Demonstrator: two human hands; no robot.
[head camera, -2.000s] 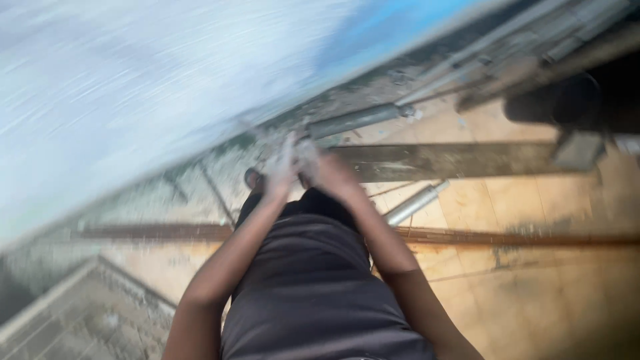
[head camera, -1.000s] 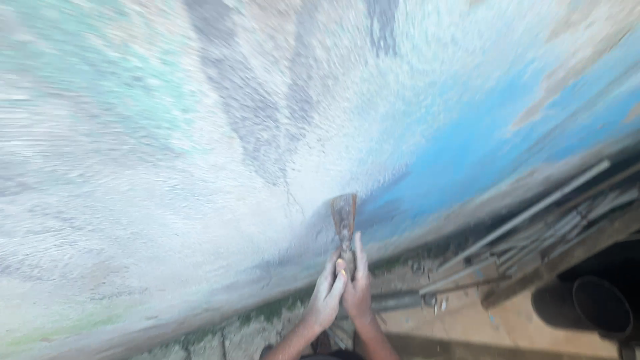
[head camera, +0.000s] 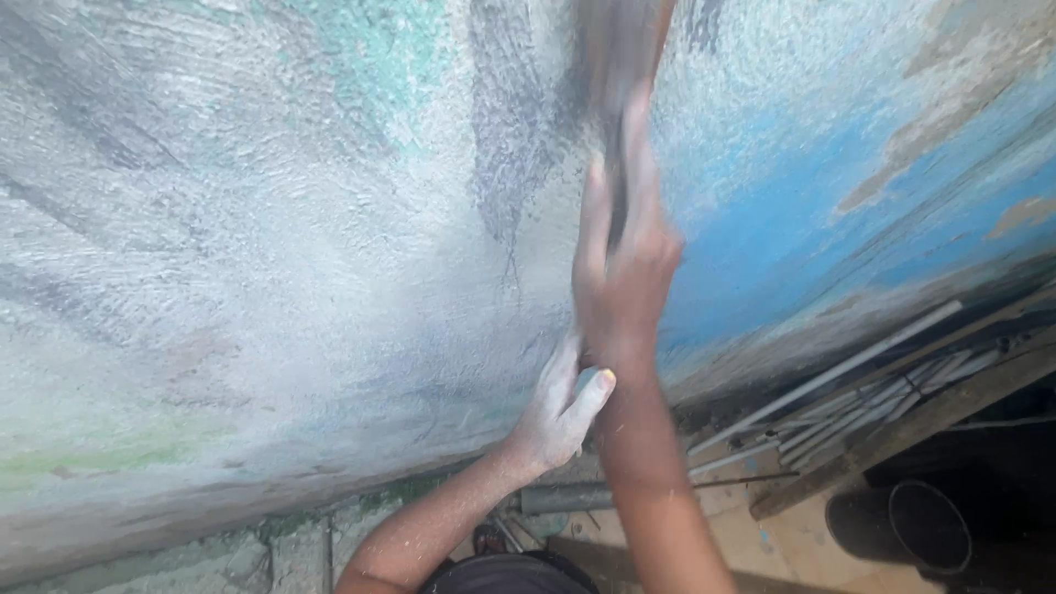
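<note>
A blurred scraper-like tool (head camera: 623, 58) with a wide flat head and a narrower handle points up along a painted wall (head camera: 371, 272). My right hand (head camera: 627, 264) grips its handle, with fingers stretched along it. Lower down, my left hand (head camera: 565, 412), coated in pale dust, lies against the right wrist with its thumb raised; its fingers are partly hidden, so whether it also holds the handle end is unclear. White, grey, green and blue patches mark the rough wall, with bare grey-brown areas at upper right.
Thin pipes or rods (head camera: 833, 371) and a wooden beam (head camera: 916, 429) lie by the wall's foot at right. A dark bucket (head camera: 928, 524) stands at lower right. A grey pipe (head camera: 565, 498) lies near my foot (head camera: 489, 539) on the floor.
Both hands and the tool have moved up along the wall since one second ago. The left hand has slid back from beside the right hand to its wrist. The view has tilted up from the floor.
</note>
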